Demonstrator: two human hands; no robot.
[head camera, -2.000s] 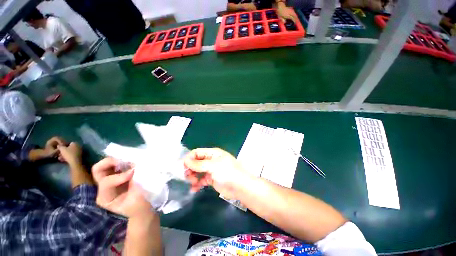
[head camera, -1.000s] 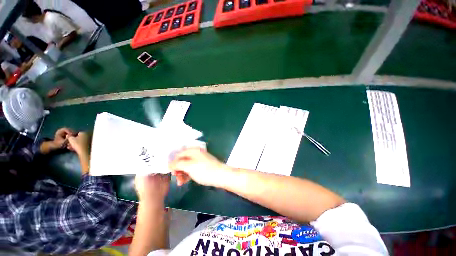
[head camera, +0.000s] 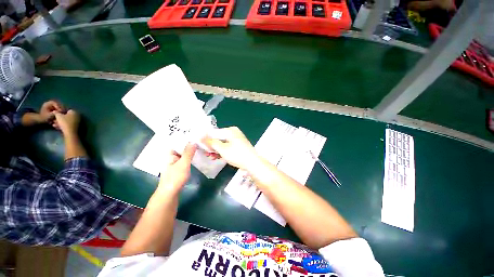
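Note:
A large white sheet (head camera: 162, 97) with dark handwritten-looking marks is held up over the worktop. My left hand (head camera: 181, 167) pinches its lower end. My right hand (head camera: 230, 147) is at the same end, fingers closed on the paper edge, close beside my left fingertips. Other white paper (head camera: 146, 158) shows below the sheet. A crumpled clear piece (head camera: 212, 104) shows behind it. Two white adhesive sheets (head camera: 295, 170) lie right of my hands, partly under my right forearm. Tweezers (head camera: 327, 170) lie across their right edge.
Another adhesive sheet (head camera: 398, 178) lies at the right. A pale rail (head camera: 281, 101) separates the worktop from the belt, which carries a small unit (head camera: 149, 43). Red trays (head camera: 298, 24) stand beyond. A slanted post (head camera: 422, 67) rises at right. A person's hands (head camera: 58, 116) and a fan (head camera: 15, 67) are left.
The large sheet has swung upward and tilted; its free end now points away from me. My left hand's fingertips now show beside my right hand. The camera view has shifted.

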